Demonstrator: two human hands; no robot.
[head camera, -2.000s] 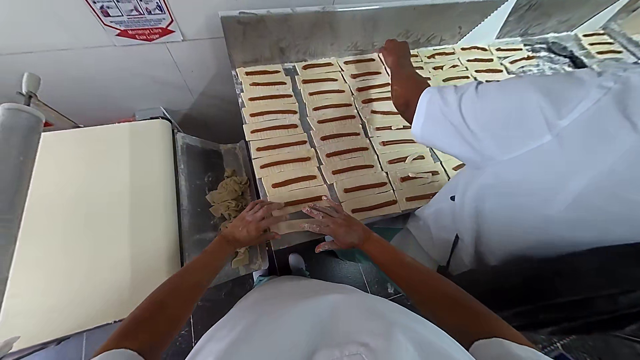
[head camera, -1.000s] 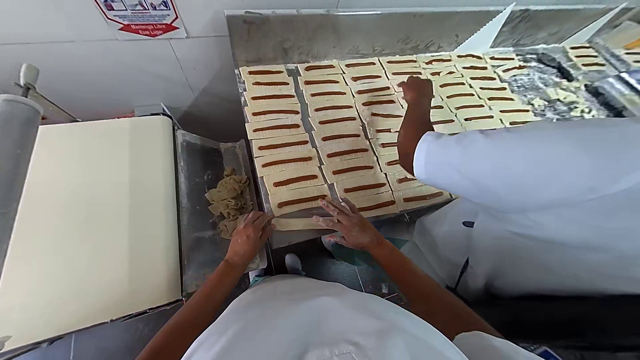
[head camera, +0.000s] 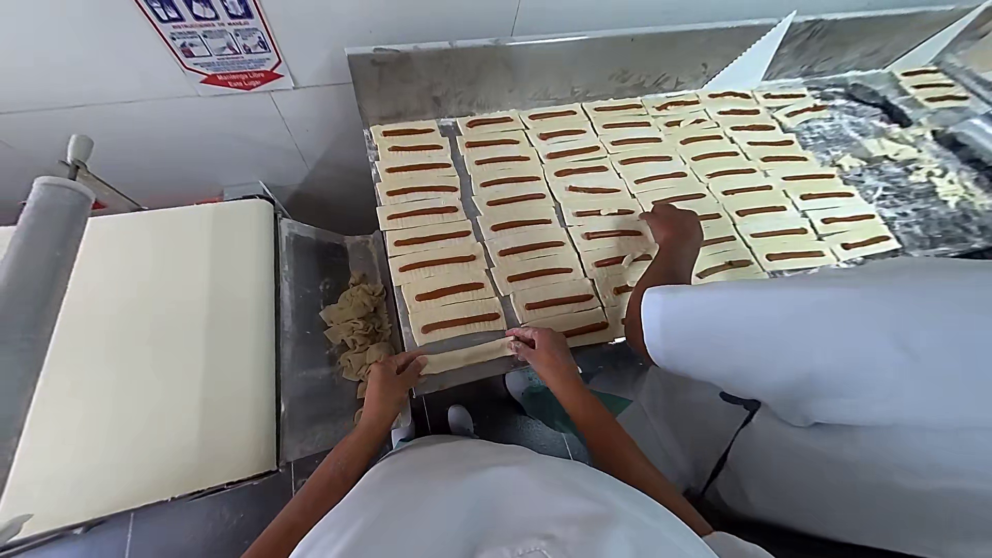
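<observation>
A narrow rolled strip of dough (head camera: 467, 356) lies at the table's front edge, below the left column of dough pieces. My left hand (head camera: 394, 380) has its fingers on the strip's left end. At the right end, the fingers and thumb of my right hand (head camera: 541, 350) pinch the dough. Just above sits a flat dough rectangle (head camera: 456, 319) with a line of brown filling. Several columns of similar filled dough rectangles (head camera: 535, 249) cover the steel table. Whether the strip has filling inside is hidden.
A co-worker's hand (head camera: 673, 226) reaches over the middle columns from the right. Dough scraps (head camera: 358, 325) lie in a metal tray (head camera: 304, 349) at left, beside a wide pale belt (head camera: 178, 333). White serrated scrapers (head camera: 752, 56) stand at the back edge. Floured scraps (head camera: 907, 159) lie far right.
The lowest rectangle of the left column, beneath my hands two seconds ago, now shows as a narrow strip between them. The co-worker's hand has moved from the back toward the middle columns.
</observation>
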